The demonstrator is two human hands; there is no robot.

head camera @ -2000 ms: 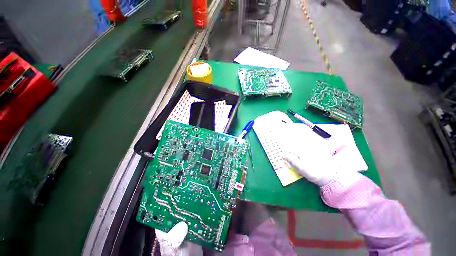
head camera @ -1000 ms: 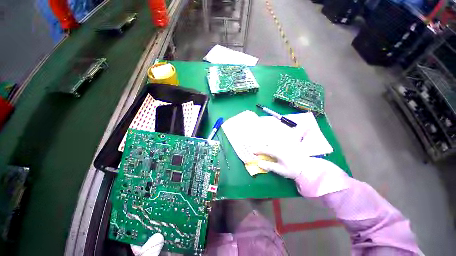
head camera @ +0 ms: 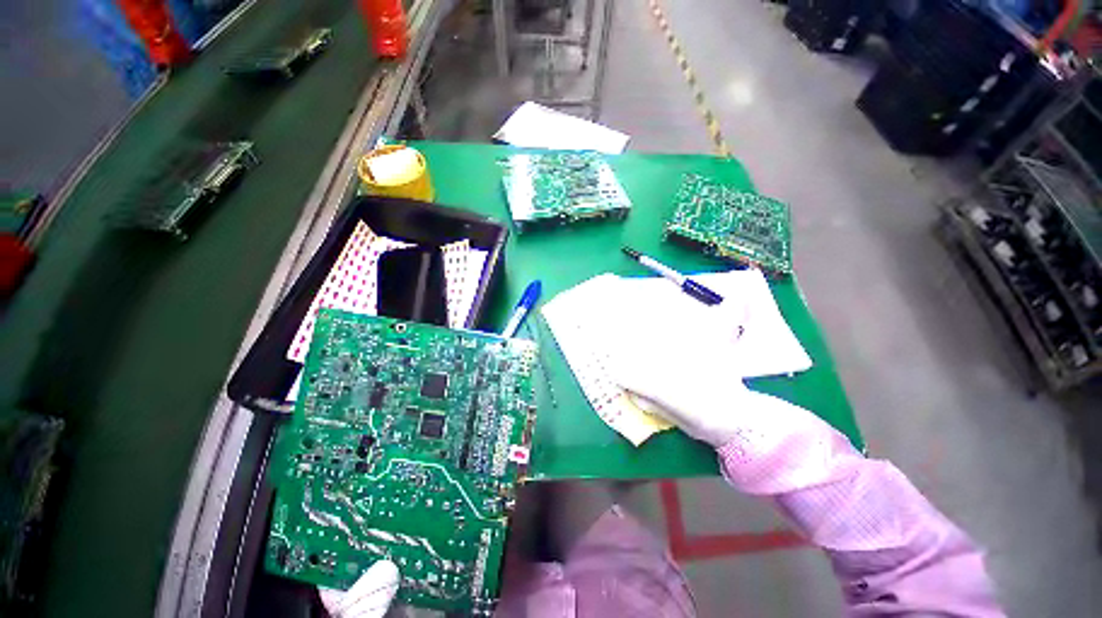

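My left hand (head camera: 364, 592), in a white glove, grips the near edge of a large green circuit board (head camera: 405, 453); its thumb lies on top. The board is solder side up, with two black chips and a small red-and-white label at its right edge. My right hand (head camera: 683, 380), white-gloved below a pink sleeve, lies on the label sheet (head camera: 592, 350) with red marks. Its fingers blend into the white paper, so whether they hold the sheet cannot be told. A yellow sheet (head camera: 648, 423) shows under it. A black marker (head camera: 673, 275) lies on the record sheet (head camera: 773, 326).
A black tray (head camera: 254, 350) with dotted sheets and a dark flat object stands left, beside the conveyor (head camera: 121, 314) carrying boards. A blue marker (head camera: 522, 309), yellow pot (head camera: 396, 173), two boards (head camera: 564, 187) (head camera: 730, 221) and a white sheet (head camera: 558, 126) are on the table.
The view has swung right since the oldest frame. My right hand has shifted slightly on the papers, and the label sheet's near corner has moved. The board stays in my left hand.
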